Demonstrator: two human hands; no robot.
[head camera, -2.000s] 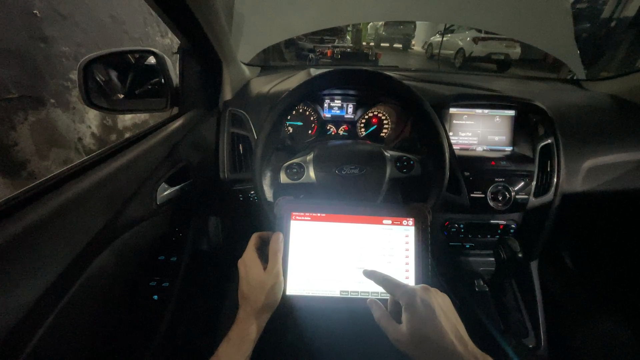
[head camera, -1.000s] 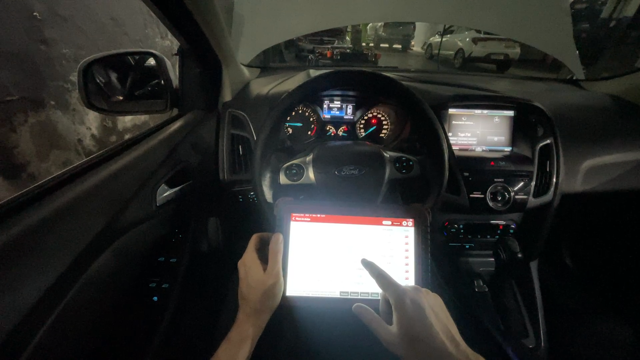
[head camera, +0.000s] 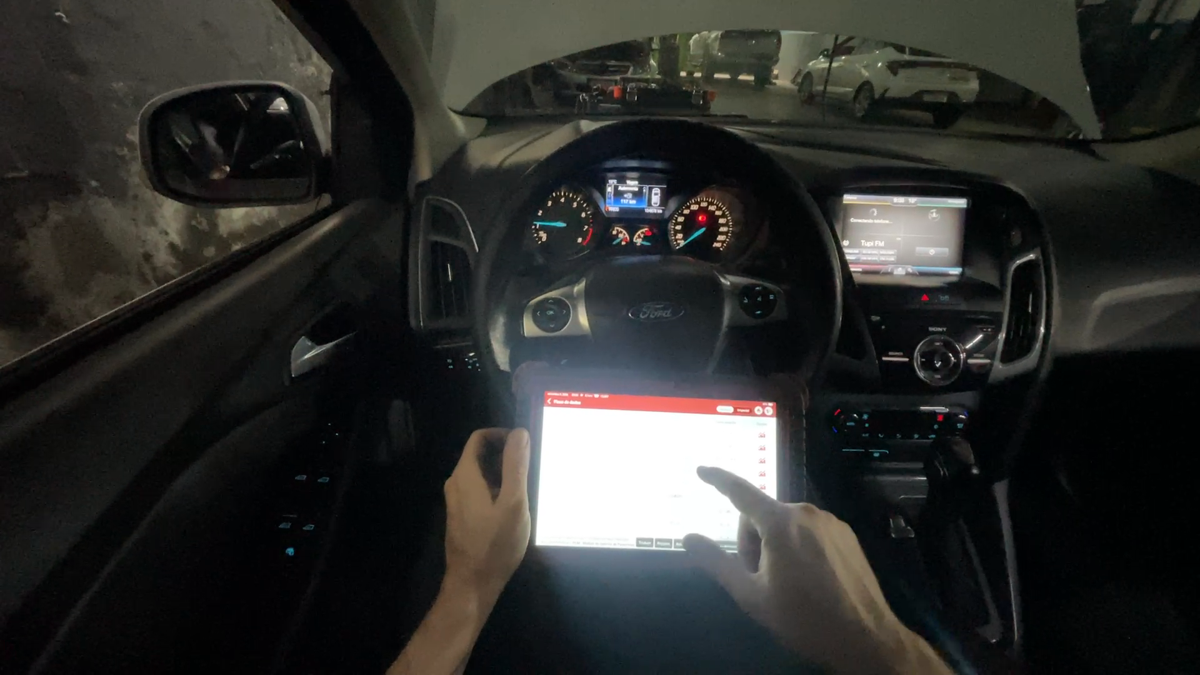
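Note:
A tablet (head camera: 619, 469) in a dark case, its screen bright white with a red bar along the top, stands in front of the lower part of a Ford steering wheel (head camera: 656, 312). My left hand (head camera: 487, 506) grips the tablet's left edge, with the thumb at the front; its other fingers are partly hidden. Over the lower right of the screen is my right hand (head camera: 787, 544), its index finger extended towards the middle right of the display and its thumb near the bottom edge. Whether the fingertip touches the glass cannot be told. That hand holds nothing.
Behind the wheel glows the instrument cluster (head camera: 633, 211). A lit centre display (head camera: 903, 234) and the gear lever (head camera: 952, 469) are to the right. The driver's door (head camera: 216, 422) is at the left. Beyond the windscreen, a raised bonnet (head camera: 750, 19) and a parked white car (head camera: 891, 80) show.
My right index finger has moved up the screen since the earliest frame. The list on the tablet has shifted. My left hand keeps its hold on the tablet's left edge.

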